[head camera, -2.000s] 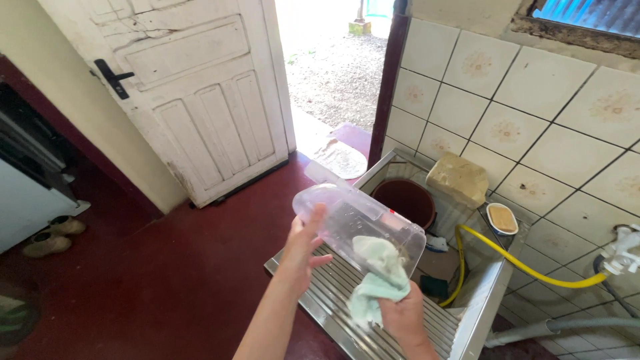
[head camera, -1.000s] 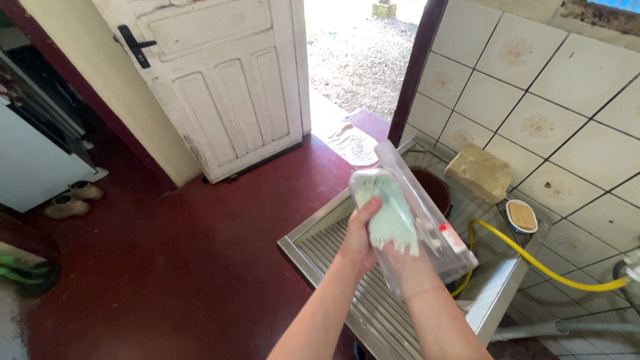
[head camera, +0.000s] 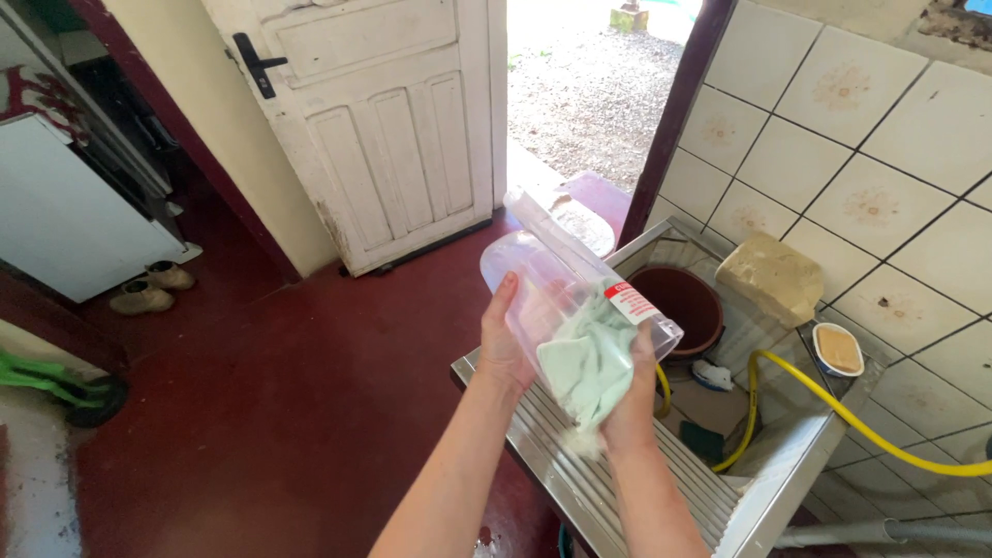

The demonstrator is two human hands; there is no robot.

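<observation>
A clear plastic container (head camera: 535, 267) with a red and white label is tilted over the ribbed drainboard of a metal sink (head camera: 573, 465). My left hand (head camera: 508, 333) grips its left side, thumb up along the wall. My right hand (head camera: 632, 403) is at the lower right end of the container, on a pale green cloth (head camera: 593, 356) that lies against the plastic. The fingers of my right hand are partly hidden by the cloth and container.
The sink holds a dark red bucket (head camera: 682, 310), a green scouring pad (head camera: 701, 440) and a yellow hose (head camera: 821, 395). A beige block (head camera: 771, 279) and a soap dish (head camera: 837, 349) sit on its rim. A white door (head camera: 387, 132) stands ajar; shoes (head camera: 147, 291) rest on the red floor.
The cloth, seen near the container's far end a second ago, is now at its near right end. My right hand has moved with it. My left hand still holds the container's left side.
</observation>
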